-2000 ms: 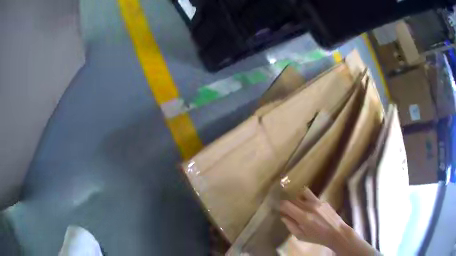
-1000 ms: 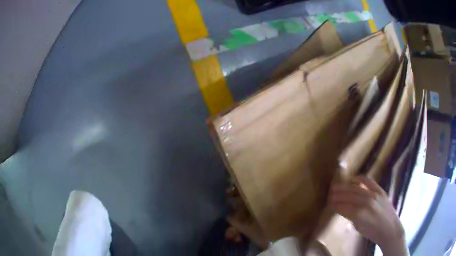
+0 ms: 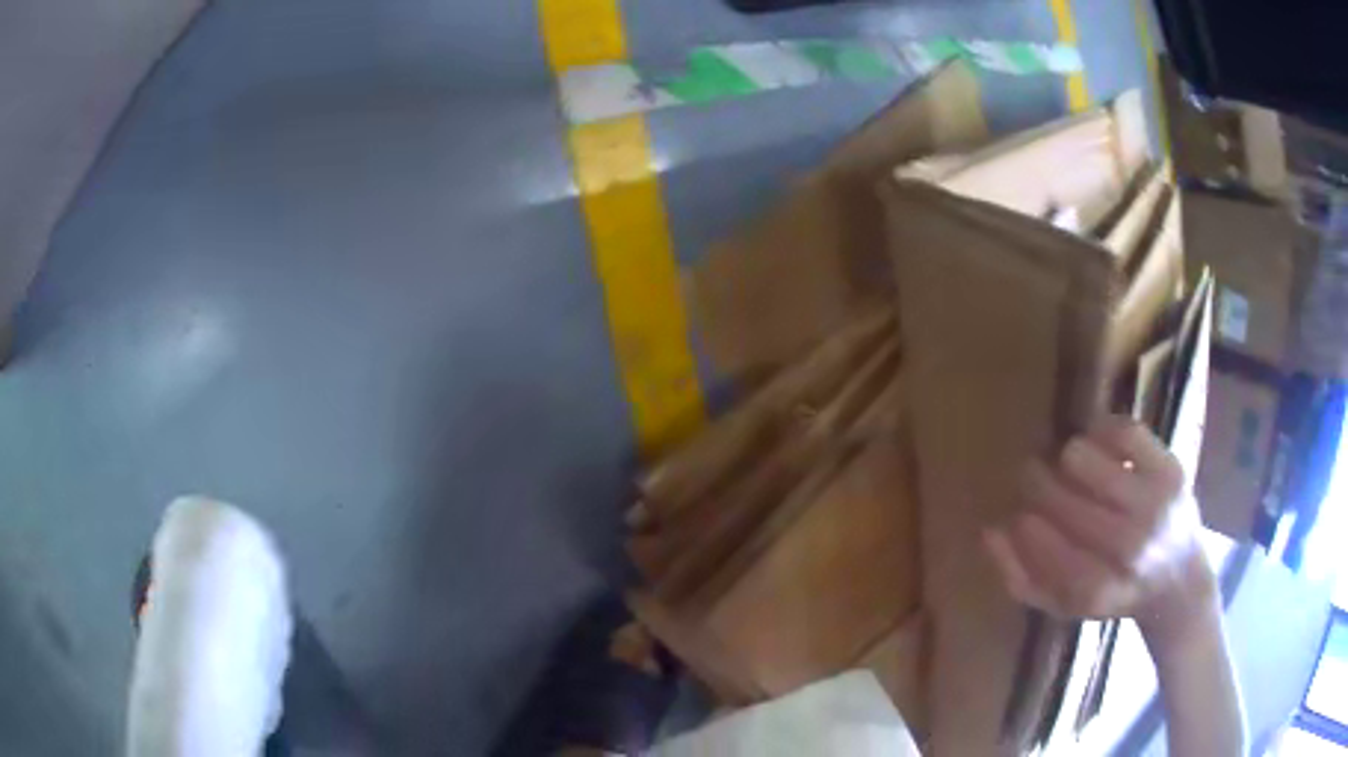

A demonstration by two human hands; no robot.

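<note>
My right hand (image 3: 1094, 518) reaches in from the lower right, its fingers curled on the edge of a folded brown carton piece (image 3: 988, 340) that stands tilted. More flattened cartons (image 3: 806, 540) lean in a bundle to its left and behind it, with folded flaps showing. A small skin-coloured patch beside a dark shape shows at the bundle's lower left; it may be part of my left hand, but it is blurred and mostly hidden.
Grey floor (image 3: 429, 296) carries a yellow line (image 3: 628, 252) and a green-white strip (image 3: 798, 67). A white-covered foot (image 3: 212, 629) is at lower left; another white shape is at bottom centre. Stacked cartons (image 3: 1234, 259) stand at right, below a black object (image 3: 1271, 59).
My right hand has moved up, and the carton piece at it now stands more upright, apart from the bundle. The lower-left cartons have shifted, showing several folded layers. The view has also shifted.
</note>
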